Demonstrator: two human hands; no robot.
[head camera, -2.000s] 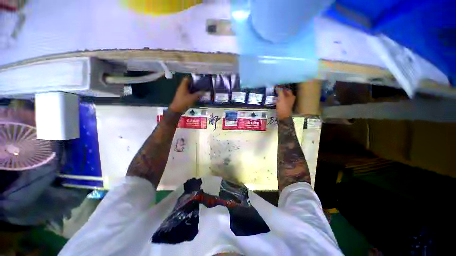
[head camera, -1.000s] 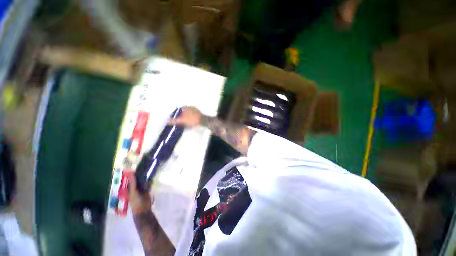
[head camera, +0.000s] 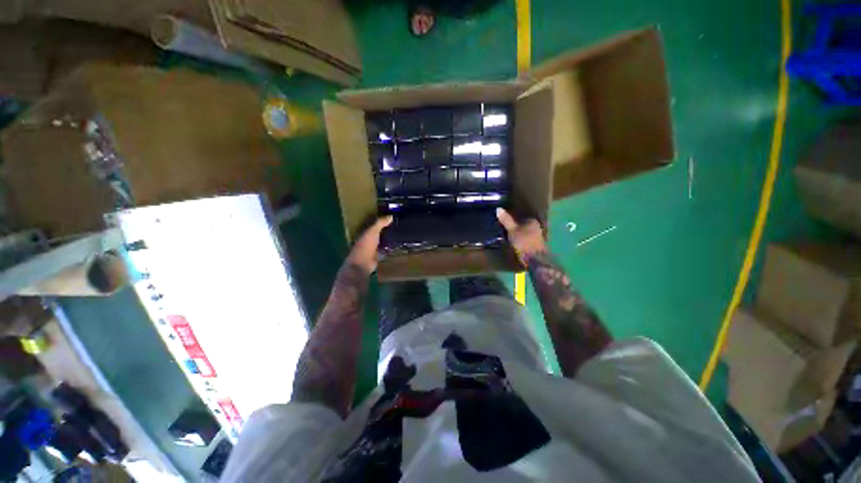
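An open brown carton (head camera: 346, 179) stands on the floor in front of me, its flaps out. Several rows of glossy black product boxes (head camera: 439, 151) lie side by side in it. My left hand (head camera: 371, 243) and my right hand (head camera: 522, 235) hold the two ends of the nearest row of product boxes (head camera: 442, 229), which is at the carton's near side. Whether this row touches the carton's bottom or the boxes below cannot be told.
An empty open carton (head camera: 614, 118) stands behind on the right. The white board (head camera: 227, 283) and the green conveyor (head camera: 127, 349) are at left, with a cardboard tube (head camera: 94, 275). A tape roll (head camera: 278, 117), more cartons (head camera: 793, 292) and a person's foot (head camera: 422, 22) also show.
The view has turned from the bench to the floor carton. The black row, held over the white board a second ago, is now inside the carton between both hands.
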